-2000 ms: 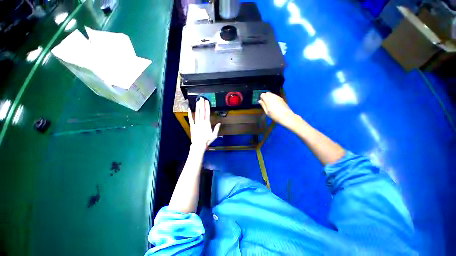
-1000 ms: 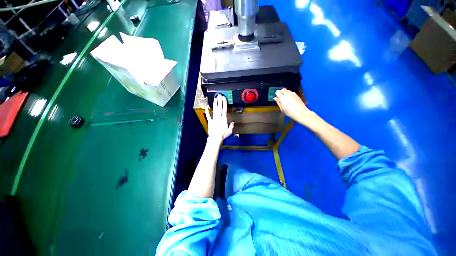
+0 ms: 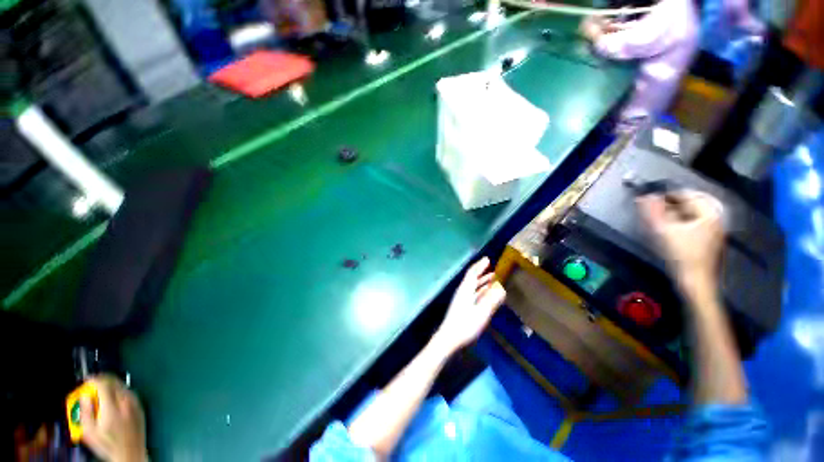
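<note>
The bench press (image 3: 741, 239) stands at the right, with a green button (image 3: 575, 268) and a red button (image 3: 639, 309) on its front. My right hand (image 3: 684, 224) is over the press top with its fingers curled. A small dark thing shows at its fingertips; blur hides whether it is gripped. My left hand (image 3: 476, 300) is empty, fingers apart, at the belt's near edge. A small round black part (image 3: 347, 155) lies on the green belt (image 3: 271, 298). Two little piles of small black pieces (image 3: 397, 252) lie nearer.
A white open carton (image 3: 483, 135) stands on the belt beside the press. A long black pad (image 3: 145, 248) lies at left. Another person's hand holds a yellow button box (image 3: 83, 411) at lower left. A red sheet (image 3: 262, 73) lies on the far side. A person in pink is at upper right.
The view has swung left. My left hand has left the press button and is by the belt edge. My right hand has moved from the front buttons to over the press top.
</note>
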